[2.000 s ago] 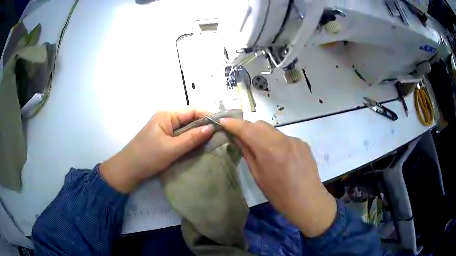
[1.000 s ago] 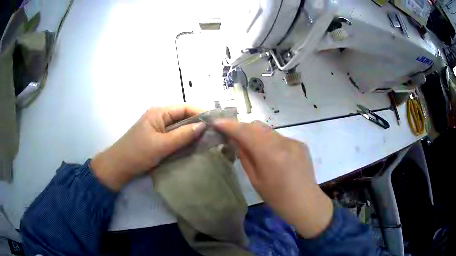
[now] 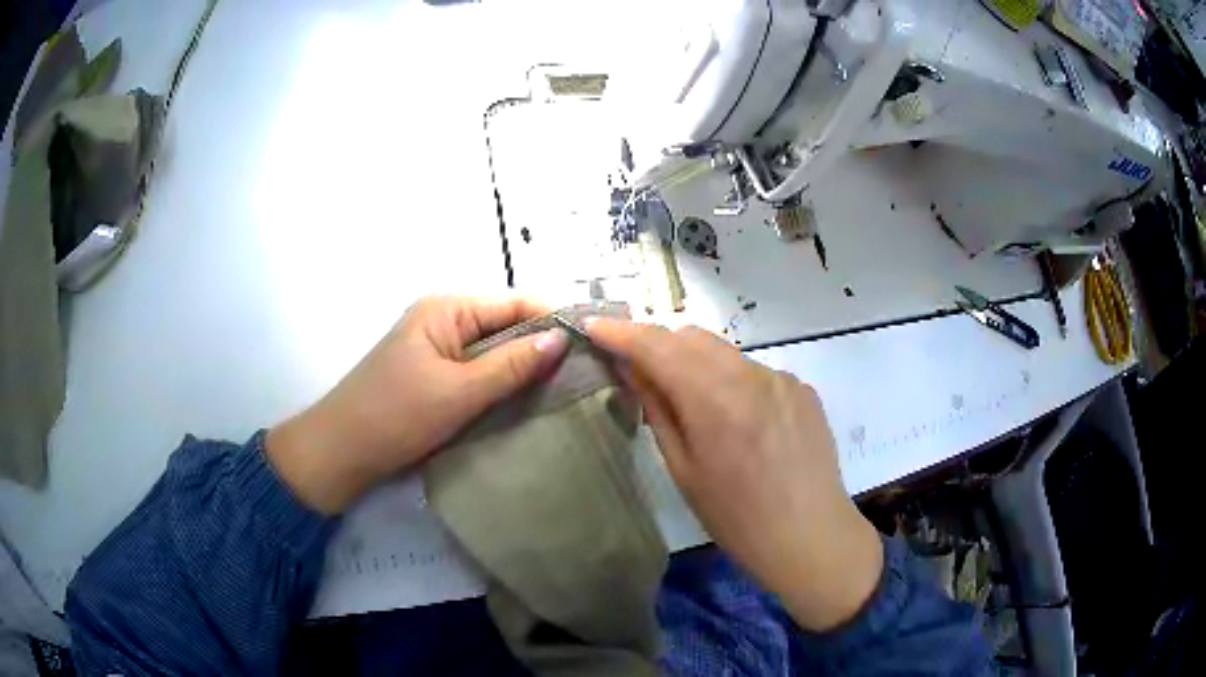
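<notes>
A khaki sleeve or leg piece (image 3: 556, 489) hangs from both hands over the table's front edge. Its doubled band (image 3: 577, 374) is at the top, in front of the sewing machine's needle area (image 3: 638, 218). My left hand (image 3: 410, 390) pinches the band's edge between thumb and fingers. My right hand (image 3: 741, 450) is at the band's right end, its index fingertip close to my left thumb. A thin, shiny, pointed metal thing (image 3: 569, 324) shows at the right fingertips; most of it is hidden, so I cannot tell what it is.
The white JUKI machine head (image 3: 952, 126) stands at the upper right. Thread snips (image 3: 1000, 319) and yellow scissors handles (image 3: 1108, 311) lie right of it. Olive cloth pieces (image 3: 33, 304) lie at the table's left edge, beside a thin cord. A ruler (image 3: 384, 565) is printed along the front edge.
The camera view has shifted slightly. Both hands stay at the band's edge, with small fingertip movements; the right hand was blurred a second ago and is sharper now.
</notes>
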